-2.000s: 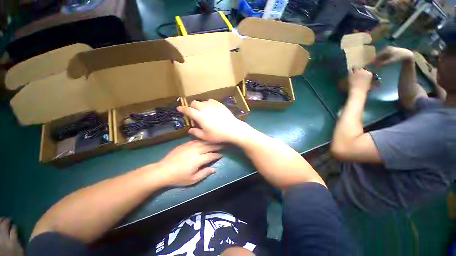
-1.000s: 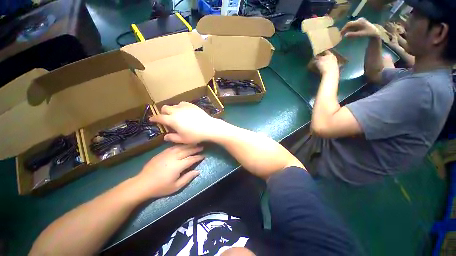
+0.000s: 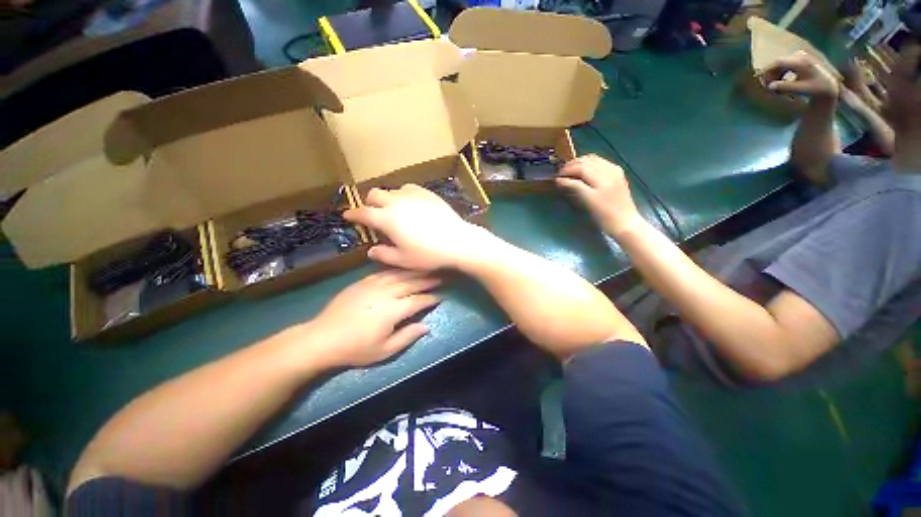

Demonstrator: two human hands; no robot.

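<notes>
Several open brown cartons stand in a row with lids up. The far-left carton (image 3: 141,321), the second carton (image 3: 293,276), the third carton (image 3: 478,202) and the right carton (image 3: 515,185) hold dark coiled cable and small packed items. My right hand (image 3: 409,227) rests on the front edges where the second and third cartons meet, hiding part of both; I see no thing held in it. My left hand (image 3: 372,318) lies bare on the bench in front of the second carton, fingers apart, holding nothing.
Another person's hand (image 3: 598,187) touches the right carton's front corner. That person sits at the right, the other hand at a brown lid (image 3: 773,45). A black device with yellow edges (image 3: 379,25) and a large dark cabinet (image 3: 217,40) stand behind. A black cable (image 3: 641,182) crosses the bench.
The neighbour's near hand has moved from a carton farther right to the right carton's corner. The view has shifted. My hands have stayed nearly in place.
</notes>
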